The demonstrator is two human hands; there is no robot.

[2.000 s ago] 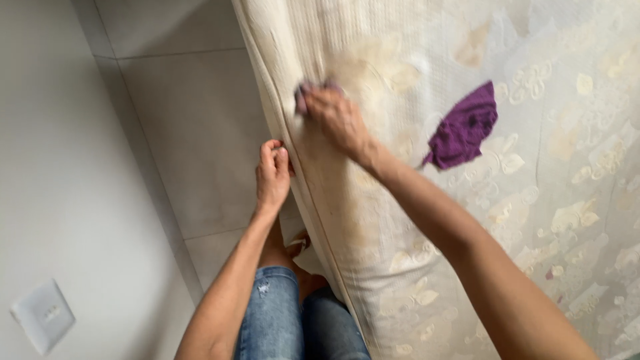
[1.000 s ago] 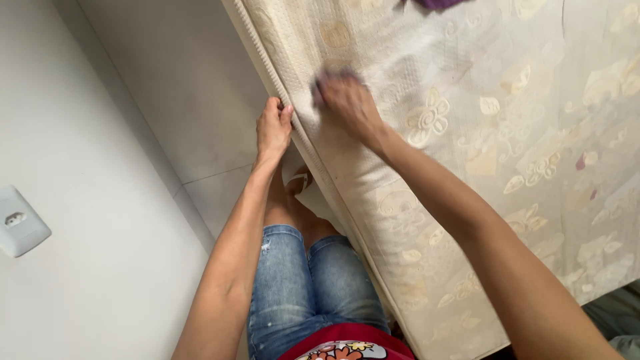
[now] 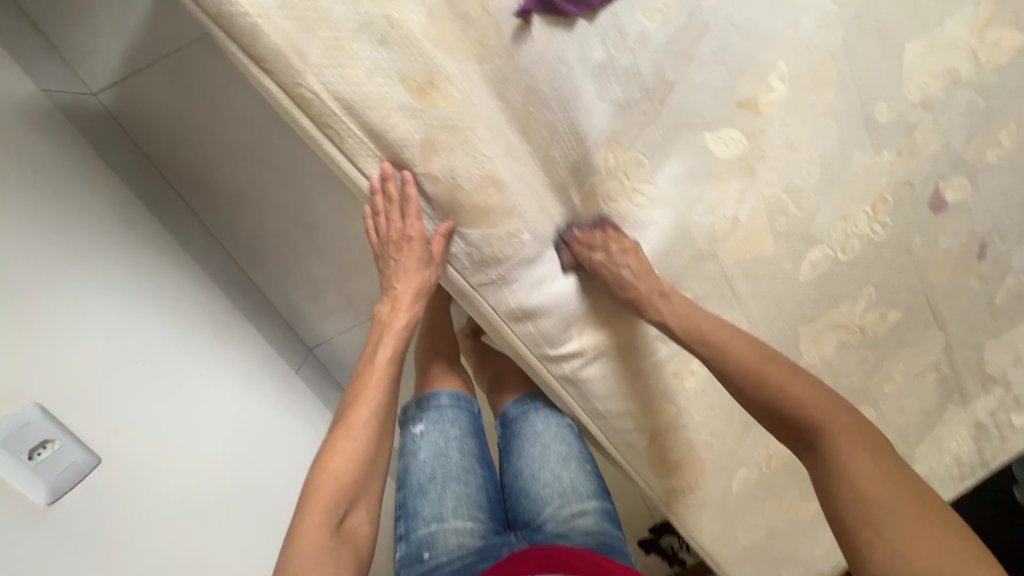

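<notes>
A cream mattress with a floral pattern and brownish stains [image 3: 800,320] fills the right side of the head view. My right hand [image 3: 612,260] is closed around a bunched purple cloth [image 3: 566,246] and presses it on the mattress top, where the fabric dips in creases. My left hand [image 3: 400,232] lies flat on the mattress edge, fingers extended and slightly apart, holding nothing. Another purple cloth [image 3: 564,8] lies on the mattress, cut off by the top of the view.
A white wall with a power outlet [image 3: 44,450] is on the left. Grey floor tiles [image 3: 232,160] run between wall and mattress. My legs in denim shorts [image 3: 512,480] are beside the mattress edge. A dark object [image 3: 668,544] is low beside the mattress.
My left hand has gone from curled fingers at the mattress edge to lying flat on it. My right hand, with its cloth, is farther from that edge than before.
</notes>
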